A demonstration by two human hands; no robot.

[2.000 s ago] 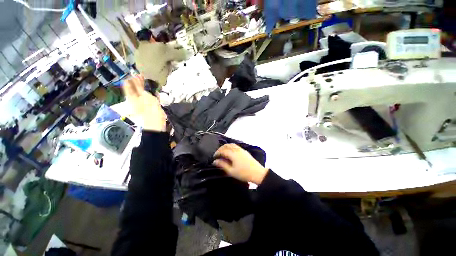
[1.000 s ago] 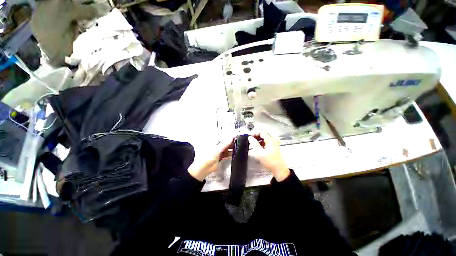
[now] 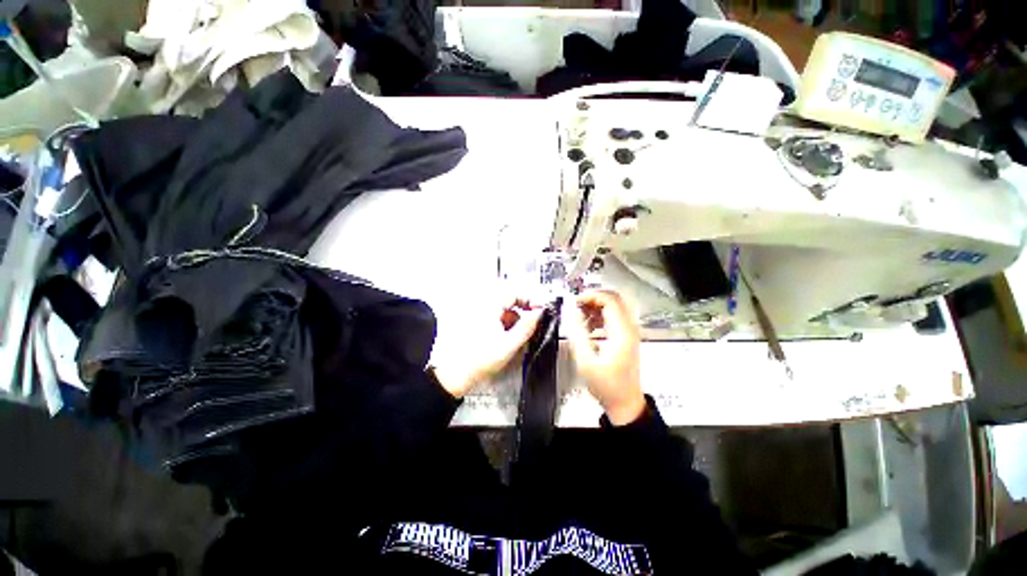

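Note:
A narrow dark strip [image 3: 538,388] runs from the presser foot [image 3: 559,273] down over the table's front edge towards my body. My left hand [image 3: 491,345] holds the strip's left edge just in front of the foot. My right hand [image 3: 609,351] has its fingertips at the strip's right edge near the needle; the exact grip is small and blurred. The cream-white sewing machine [image 3: 766,203] stands over the table to the right. A tied bundle of dark cut pieces [image 3: 214,338] lies on the left, with a thin cord [image 3: 242,257] round it.
Loose dark cloth [image 3: 293,158] spreads behind the bundle. A pale cloth pile [image 3: 231,45] lies at the back left. A flat black phone [image 3: 696,270], a blue pen [image 3: 733,279] and a thin pointed tool [image 3: 766,321] lie under the arm. The control panel [image 3: 878,84] sits above the head.
Both hands have gone from the bundle to the strip at the needle. Since one second ago the view has shifted a little, and the right hand's fingers are more upright.

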